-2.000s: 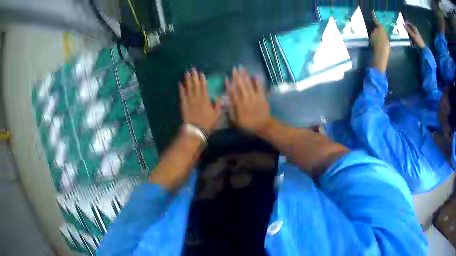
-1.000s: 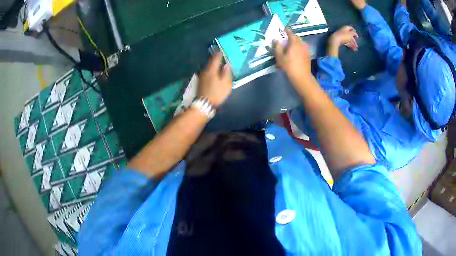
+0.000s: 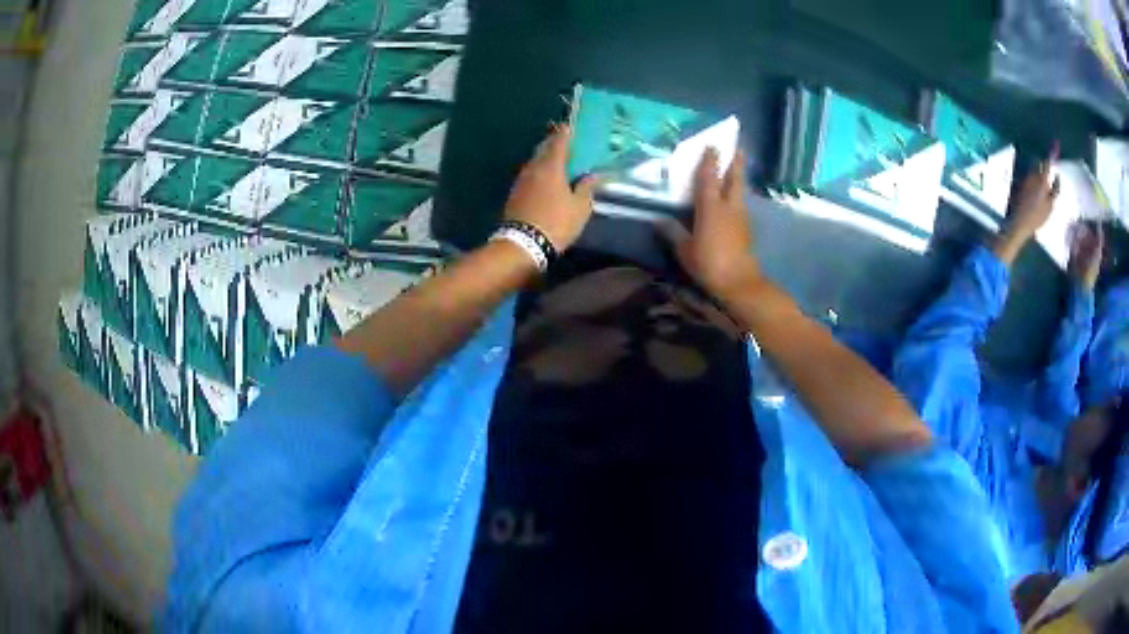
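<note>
A teal-green box (image 3: 631,134) with a white triangle lies over the dark green table in front of me, its left edge showing dark and white lines. It may be a small stack; I cannot tell how many. My left hand (image 3: 550,198) grips its left end, fingers behind the edge. My right hand (image 3: 722,223) holds its right end, fingers on the white corner.
The large low stack (image 3: 279,118) of green and white boxes stands at the left, with leaning rows at its near end. More boxes (image 3: 873,155) lie on the table (image 3: 520,50) to the right. Neighbours' hands (image 3: 1030,204) hold white pieces. Clear film (image 3: 1052,56) lies at the upper right.
The view has turned left, so the low stack shows larger. My hands now hold a box centrally over the table; a second ago they were on boxes farther right. The box under my left forearm no longer shows.
</note>
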